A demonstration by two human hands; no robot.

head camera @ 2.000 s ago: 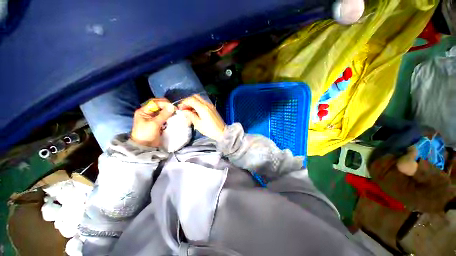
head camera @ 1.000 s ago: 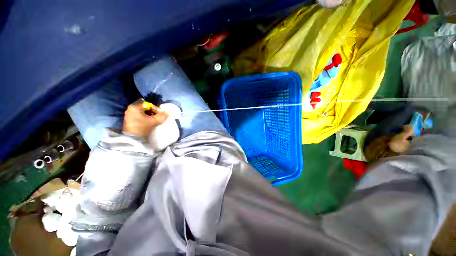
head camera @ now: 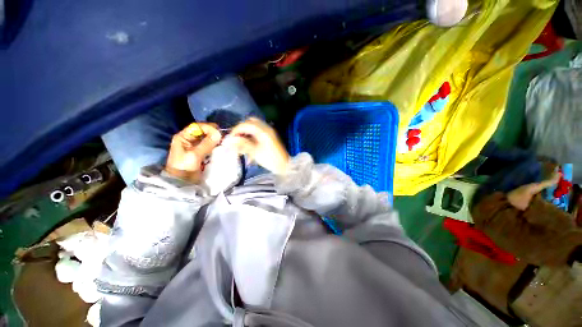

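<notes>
A white rounded plush toy body (head camera: 223,168) lies in my lap above the grey apron. My left hand (head camera: 193,149) grips its left side, with a small yellow-orange band on one finger. My right hand (head camera: 260,145) is at the toy's upper right, fingertips pinched together close to my left fingertips. The right hand is slightly blurred. A needle cannot be made out between the fingers, and no long taut thread shows.
Dark blue table cover (head camera: 127,70) ahead, a pale round lump (head camera: 447,11) at its edge. Blue basket (head camera: 344,107) beside my right knee, yellow sack (head camera: 472,121) beyond with blue-red pieces. White pieces (head camera: 80,262) in a carton lower left. Another person's hand (head camera: 524,195) at right.
My right hand has come back from far right, where it held the thread stretched out, to the toy beside my left hand. The other person's hand now holds a blue and red piece.
</notes>
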